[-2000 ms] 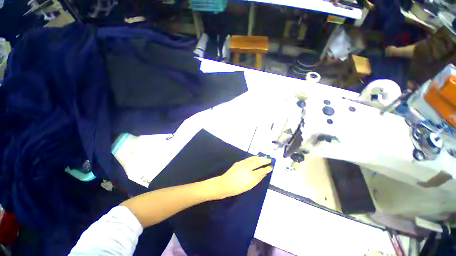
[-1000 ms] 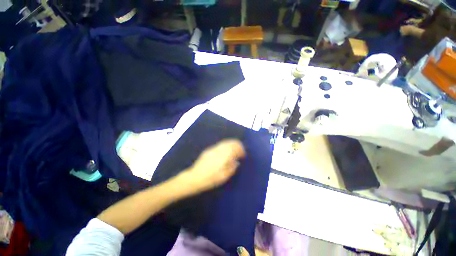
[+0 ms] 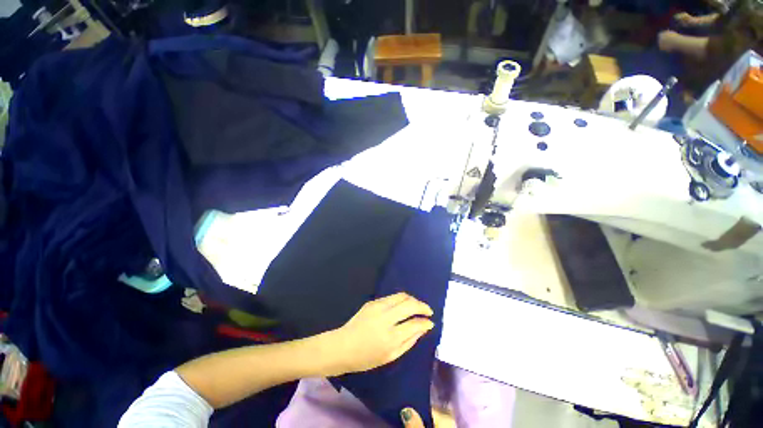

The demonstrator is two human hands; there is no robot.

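A navy garment piece with a black panel (image 3: 335, 251) lies on the white table, its upper right corner at the needle area (image 3: 456, 216) of the white sewing machine (image 3: 586, 188). My left hand (image 3: 389, 333) lies on the piece near its right edge, fingers bent together, pressing or holding the cloth. My right hand (image 3: 418, 417) shows only as fingertips at the bottom edge, at the lower end of the cloth; the rest is cut off. A large navy and black garment pile (image 3: 92, 192) lies at the left.
A dark rectangular pad (image 3: 590, 263) lies below the machine arm. A pink thin tool (image 3: 679, 364) lies at the lower right. Lavender cloth (image 3: 477, 401) covers the lap. A wooden stool (image 3: 407, 50) stands behind the table. Another person's hand (image 3: 682, 42) shows at the upper right.
My left hand has moved from the needle area down along the cloth's right edge. Fingertips of my right hand have come into view at the bottom. The camera view has shifted slightly.
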